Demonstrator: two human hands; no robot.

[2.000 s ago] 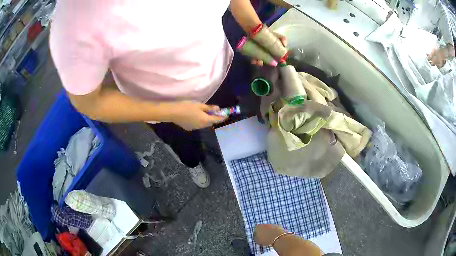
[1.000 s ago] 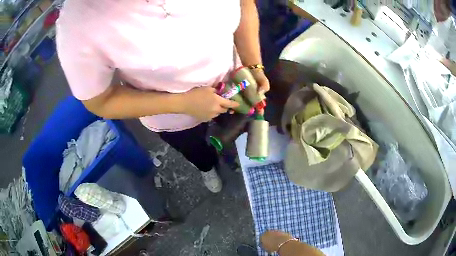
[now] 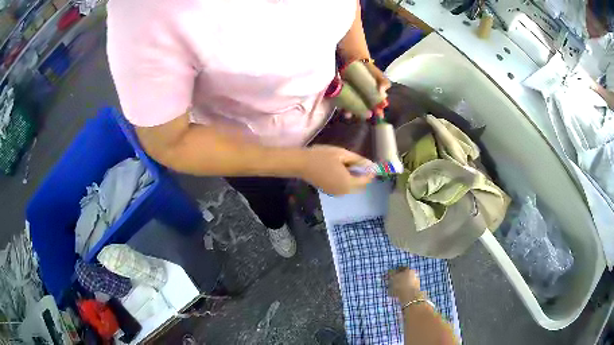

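Note:
My right hand [image 3: 405,284], with a thin bracelet at the wrist, is over the blue-white checked cloth [image 3: 367,269] on the white board seat. Its fingers are small and blurred, so their grip cannot be told. My left hand is out of the picture. A person in pink [image 3: 235,74] stands in front, holding several thread cones [image 3: 363,82] in one hand and a marker pen [image 3: 380,168] in the other. One pale cone [image 3: 386,143] hangs lower, beside the garment piece [image 3: 441,195]. This taupe and olive-green cloth lies bunched over the trough edge.
The cream-white trough [image 3: 532,155] at the right holds clear bags [image 3: 538,242]. The white machine table [image 3: 464,34] is behind it. At the left are a blue bin [image 3: 71,168] with grey cloth and a white-topped side stool [image 3: 168,296] with bundles and red cloth.
My right hand has moved up and right over the checked cloth. The person's pen hand has moved right and down towards the garment piece, and the cones have moved up and right.

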